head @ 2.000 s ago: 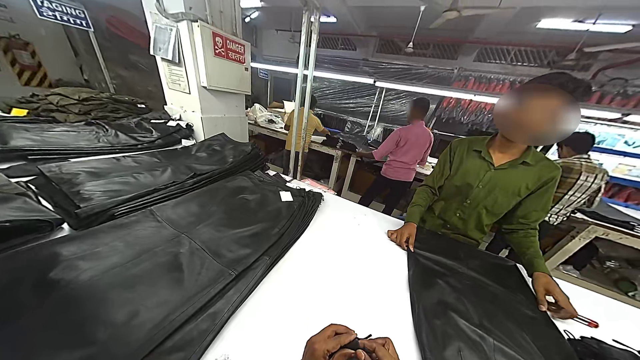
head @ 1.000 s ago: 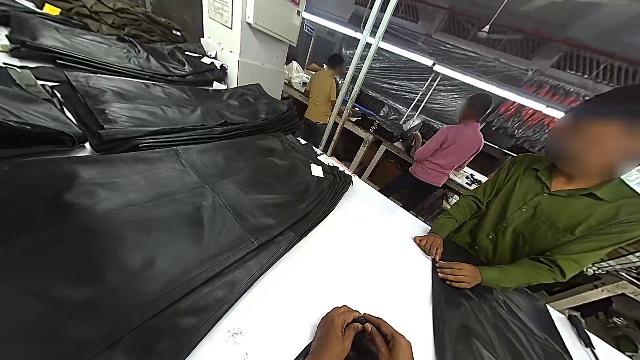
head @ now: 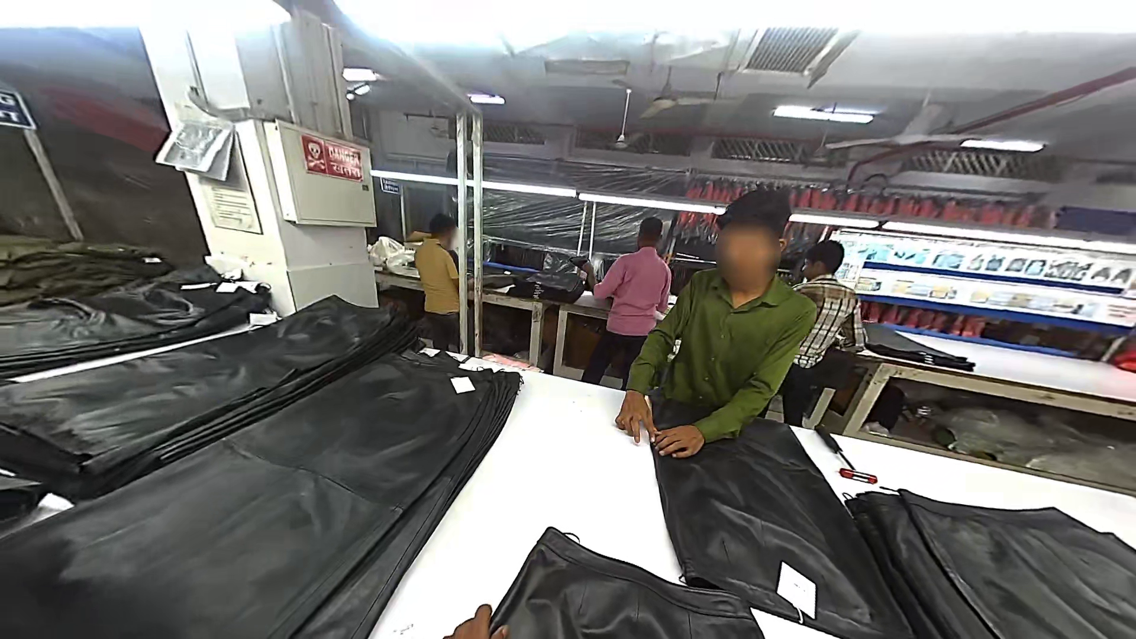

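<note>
A black leather-like garment [head: 621, 593] with a stitched waistband lies at the bottom centre, on the white tabletop [head: 541, 453]. My left hand [head: 477, 625] shows only in part at the bottom edge, beside the garment's left edge; whether it grips the material is hidden. My right hand is out of the frame. Across the table a co-worker in a green shirt rests both hands at the edge of another black garment [head: 754, 506], which bears a white tag [head: 796, 589].
Stacks of black garments [head: 293, 470] cover the left side, one with a white tag [head: 462, 384]. More folded black garments [head: 1003, 559] lie at right, near a red-handled tool [head: 858, 476]. A metal post [head: 470, 240] stands beyond the table; several people work behind.
My hands, earlier together at the bottom centre, have parted; only the left still shows. More of the black garment near me is now visible. The view has swung up and levelled.
</note>
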